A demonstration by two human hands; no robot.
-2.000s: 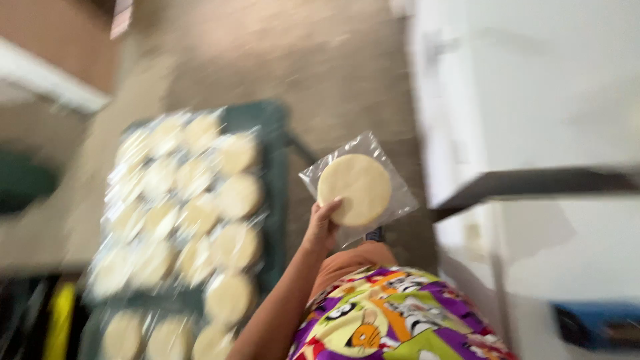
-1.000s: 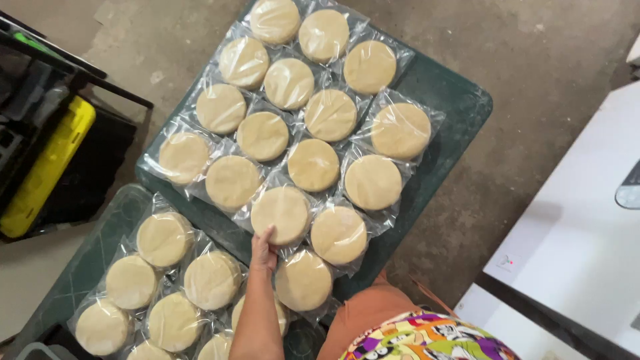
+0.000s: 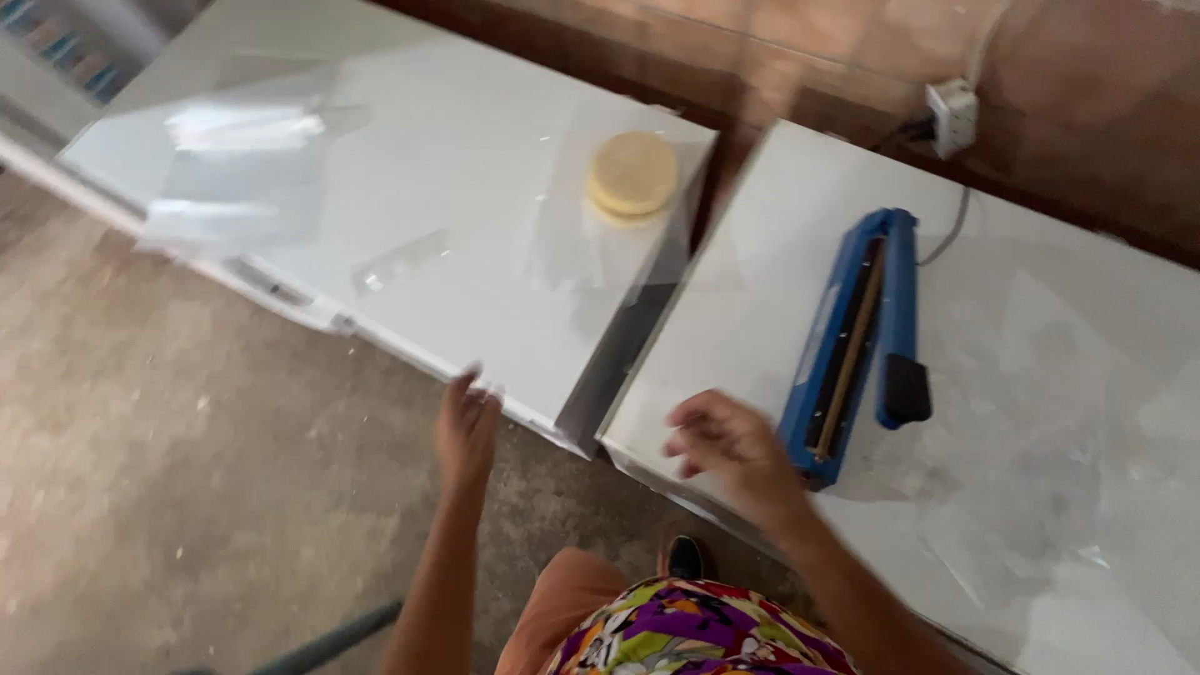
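My left hand (image 3: 471,417) is raised by the front edge of a white surface, its fingers apart and nothing in them. My right hand (image 3: 717,436), blurred, hangs over the corner of a second white surface with bent fingers and holds nothing visible. Just right of it lies a blue impulse heat sealer (image 3: 848,347) with its arm raised. A short stack of round, flat, pale dough discs (image 3: 635,175) sits on the left surface, on or near clear plastic. More clear plastic bags (image 3: 239,169) lie flat at the far left.
The left white surface (image 3: 441,159) and the right one (image 3: 727,291) stand against a tiled wall, with a narrow gap between them. A power adapter (image 3: 952,117) with a cable is by the wall. Thin clear plastic (image 3: 1022,422) covers part of the right surface. A dark bar (image 3: 328,639) shows at the bottom.
The view has swung from the green tables of bagged discs to the white surfaces. My left hand, earlier on a bagged disc, is now off it and holds nothing. My right hand has come into view.
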